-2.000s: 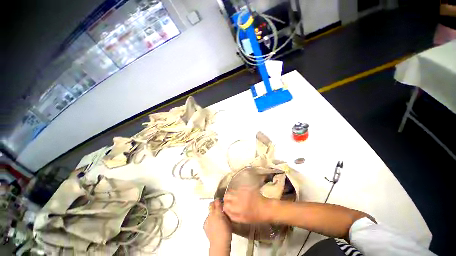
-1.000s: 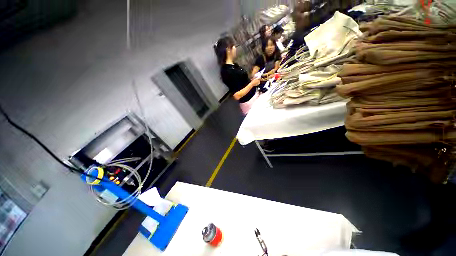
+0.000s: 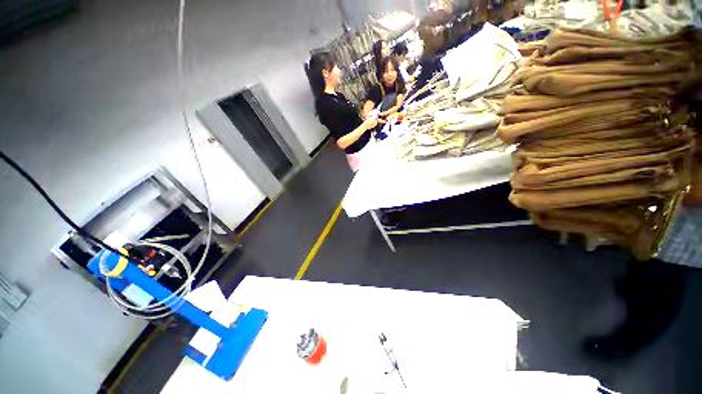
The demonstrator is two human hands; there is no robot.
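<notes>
Neither of my hands is in the picture. A pale sleeve edge point(image 3: 550, 382) shows at the bottom right. Nearest in front of me is the white-covered table point(image 3: 431, 323). The red-based pot point(image 3: 313, 348) with a metallic grey top stands on it. The thin dark corded tool point(image 3: 389, 355) lies to the right of the pot. The small dark oval piece point(image 3: 345, 385) is cut by the bottom edge. The blue stand point(image 3: 235, 342) with a yellow ring and coiled pale hose is at the table's left corner. No handbag shows on this table.
A second white-covered table point(image 3: 431, 185) beyond the aisle bears a heap of beige bags point(image 3: 462, 123). A tall brown stack point(image 3: 600, 138) is at the right, with part of a person beside it. Persons in black point(image 3: 339, 115) are behind that table. A metal-framed cart point(image 3: 154, 208) stands by the wall.
My view has swung from the handbag and both hands up and right to the far table and brown stack. Since one second ago, the scene has shifted slightly left; a person's part shows at right.
</notes>
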